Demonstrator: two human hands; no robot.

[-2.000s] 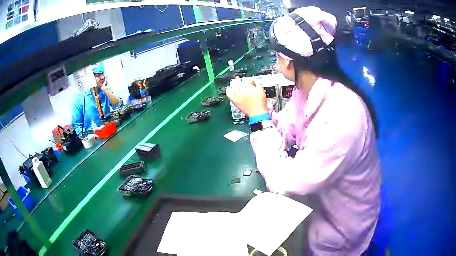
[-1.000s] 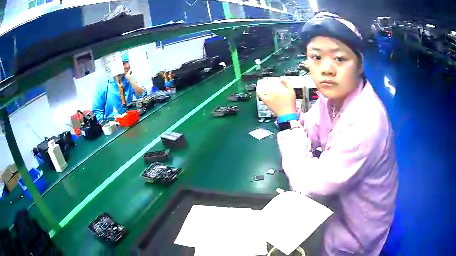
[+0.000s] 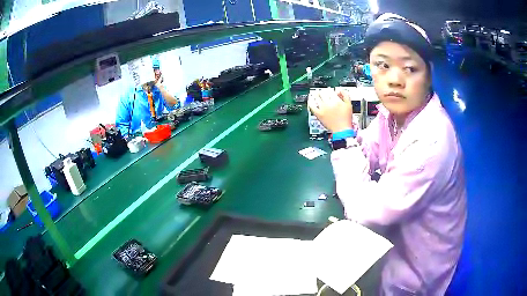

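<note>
Neither of my hands is in the picture. Nearest in front of me is a large black shallow tray point(image 3: 193, 260) with white paper sheets point(image 3: 271, 263) on it and a thin tan tape roll point(image 3: 340, 291) at the bottom edge, partly under the paper. An open housing with circuit board point(image 3: 134, 256) lies on the green bench left of the tray. Another open housing point(image 3: 199, 195) lies farther up, beside a black block point(image 3: 193, 175) and a second black block point(image 3: 213, 156).
A person in a pink coat point(image 3: 404, 167) sits or stands at the right, hands raised by white power supplies point(image 3: 316, 128). A person in blue point(image 3: 136, 110) is across the bench. Black housings point(image 3: 40, 272) are at lower left. A green post point(image 3: 43, 214) stands left.
The view has turned left, so the bench things appear farther right. The person in pink has turned from looking away to facing this way. The housings show no visible movement along the bench.
</note>
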